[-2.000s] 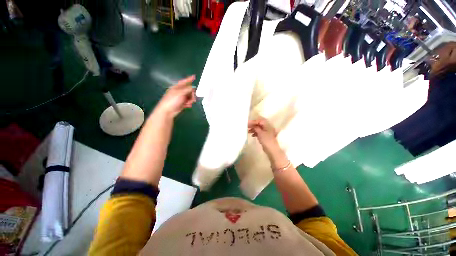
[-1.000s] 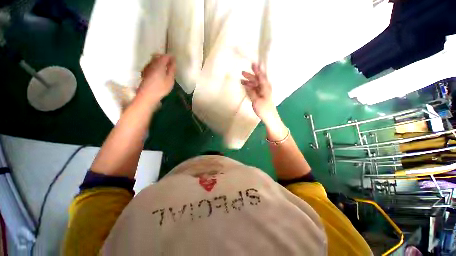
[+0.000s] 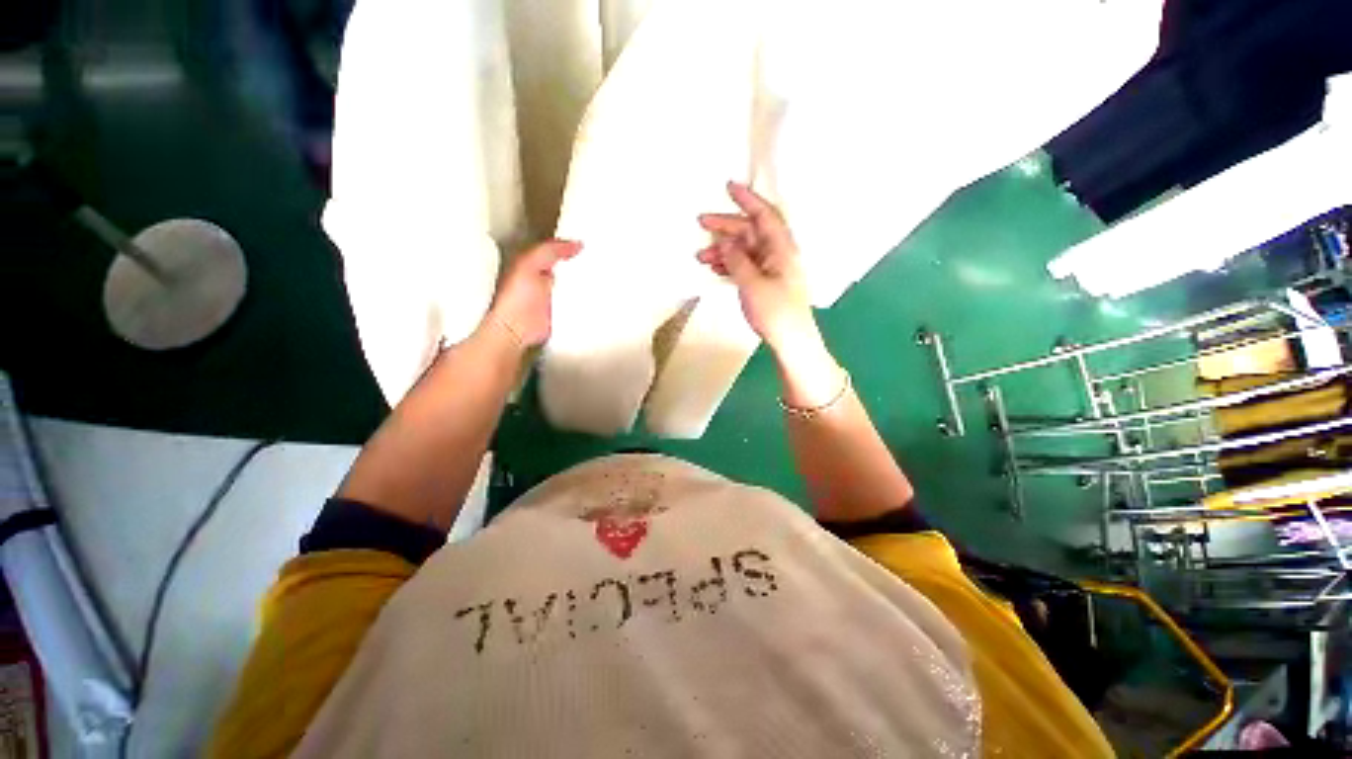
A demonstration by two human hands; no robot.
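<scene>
White jackets hang at the top centre, with a long jacket sleeve (image 3: pixel 593 363) reaching down between my hands. Another white jacket part (image 3: pixel 423 178) hangs to its left. My left hand (image 3: pixel 531 292) is at the left edge of the sleeve, thumb over the cloth; its other fingers are partly hidden, so its grip is unclear. My right hand (image 3: pixel 756 260) is in front of the white cloth right of the sleeve, with fingers apart and nothing seen in it. The tops of the jackets are out of the picture.
A pale table (image 3: pixel 237 519) with a dark cable (image 3: pixel 181 556) and a white roll (image 3: pixel 60 623) is at lower left. A round fan base (image 3: pixel 175 285) stands on the green floor. Metal rails (image 3: pixel 1097 400) and dark garments (image 3: pixel 1171 111) are at right.
The view has tipped down from the rack. My left hand has moved right from the left jacket part to the sleeve's edge. The sleeve has swung slightly left.
</scene>
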